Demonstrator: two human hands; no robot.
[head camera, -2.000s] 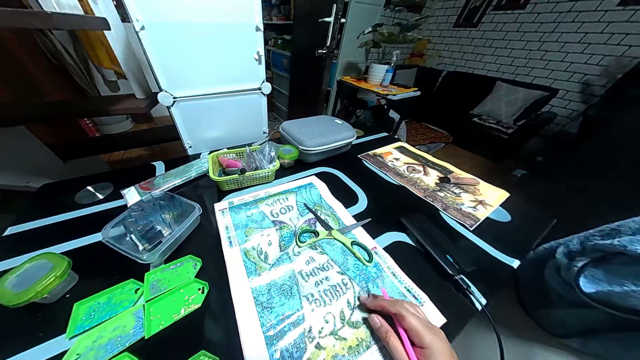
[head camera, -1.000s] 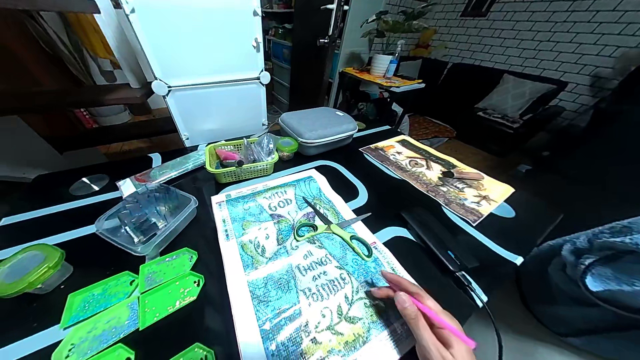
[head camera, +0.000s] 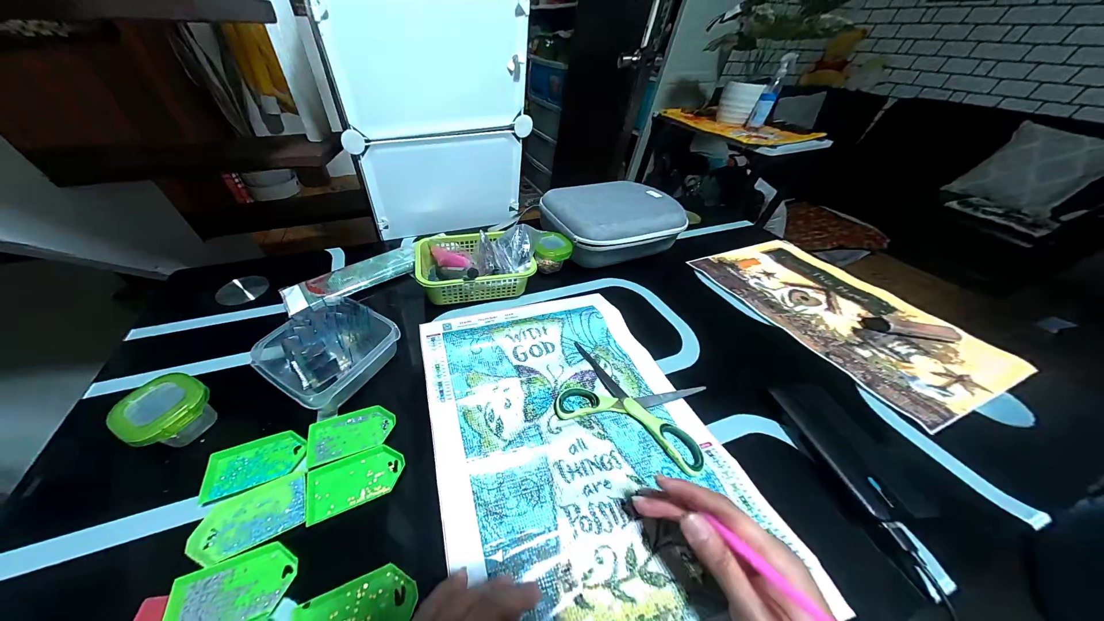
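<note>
My right hand (head camera: 733, 543) holds a pink pen-shaped tool (head camera: 763, 565) over the lower right of a diamond painting canvas (head camera: 509, 483); its fingertips are near the printed lettering. At the bottom edge, my left hand (head camera: 479, 597) shows only its fingers, low over the canvas's left part; whether it touches is unclear. Green-handled scissors (head camera: 634, 405) lie spread on the canvas above my right hand. Several green trays (head camera: 259, 509) with small beads sit left of the canvas.
Left are a clear plastic container (head camera: 328, 354) and a green-lidded tub (head camera: 161, 410). Behind the canvas stand a green basket (head camera: 474, 287) and a grey case (head camera: 612, 222). Right lie a second picture sheet (head camera: 862, 332) and a black elongated device (head camera: 849, 474) with a cable.
My left hand has come into view at the bottom edge. My right hand still holds the pink tool over the canvas.
</note>
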